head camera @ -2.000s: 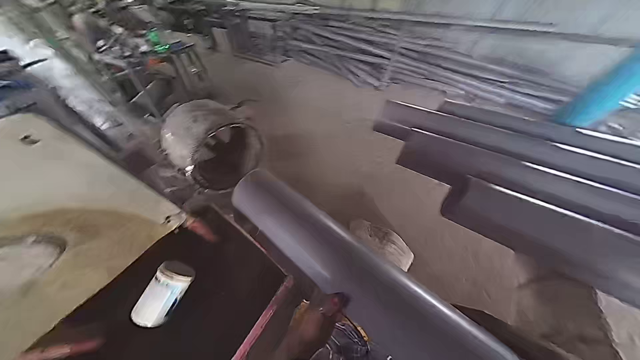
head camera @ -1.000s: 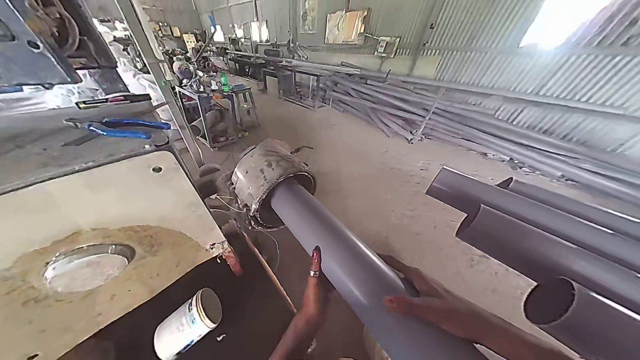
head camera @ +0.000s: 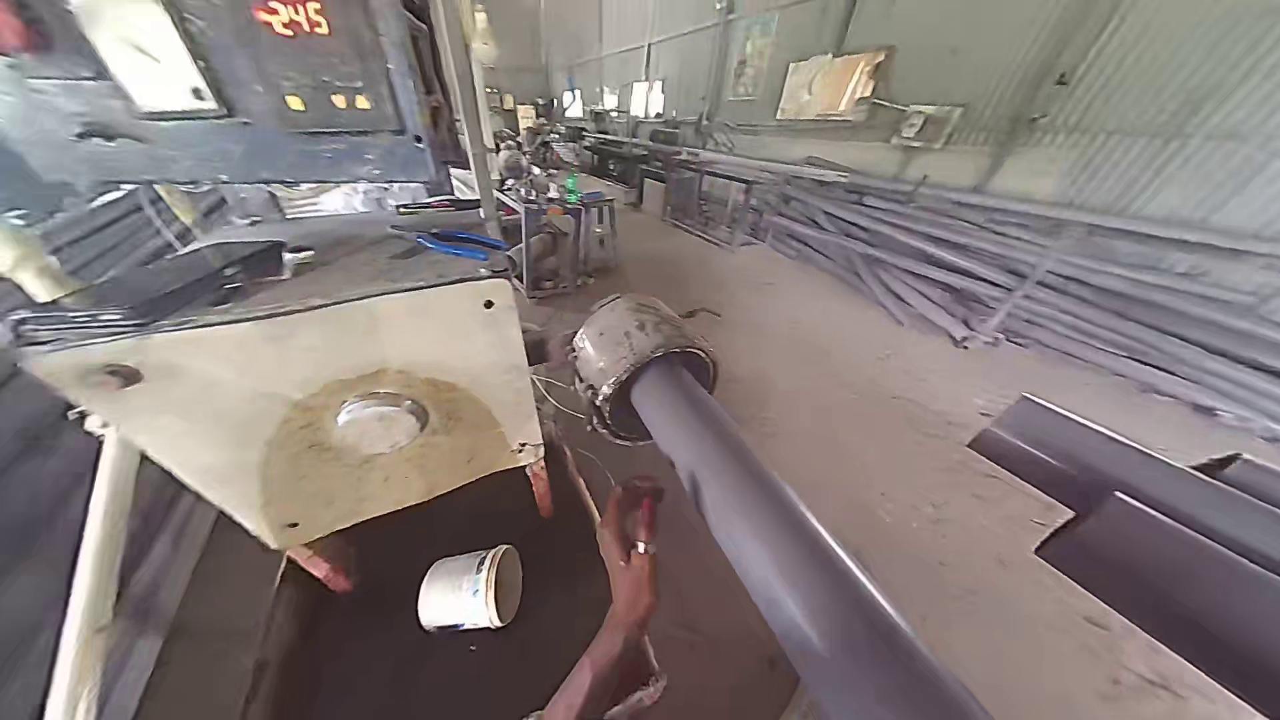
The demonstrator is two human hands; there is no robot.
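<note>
A long grey plastic pipe (head camera: 780, 540) runs from the lower right up into the mouth of a round metal band heater (head camera: 645, 365), its far end hidden inside. My left hand (head camera: 632, 560) is raised just left of the pipe, apart from it, with a ring on one finger. Whether its fingers hold anything is not clear. My right hand is out of view. Left of my hand, a white plastic tub (head camera: 470, 588) lies on its side on a dark surface.
A cream metal plate (head camera: 230, 400) with a round hole stands at left, blue-handled pliers (head camera: 460, 243) behind it. A control panel (head camera: 320, 60) hangs upper left. More grey pipes (head camera: 1180, 540) lie at right; long pipes (head camera: 920, 250) are stacked along the wall.
The pipe's end was outside the heater two seconds ago and is now inside it. A second ago both hands were at the pipe; now the left is off it and the right has left the view.
</note>
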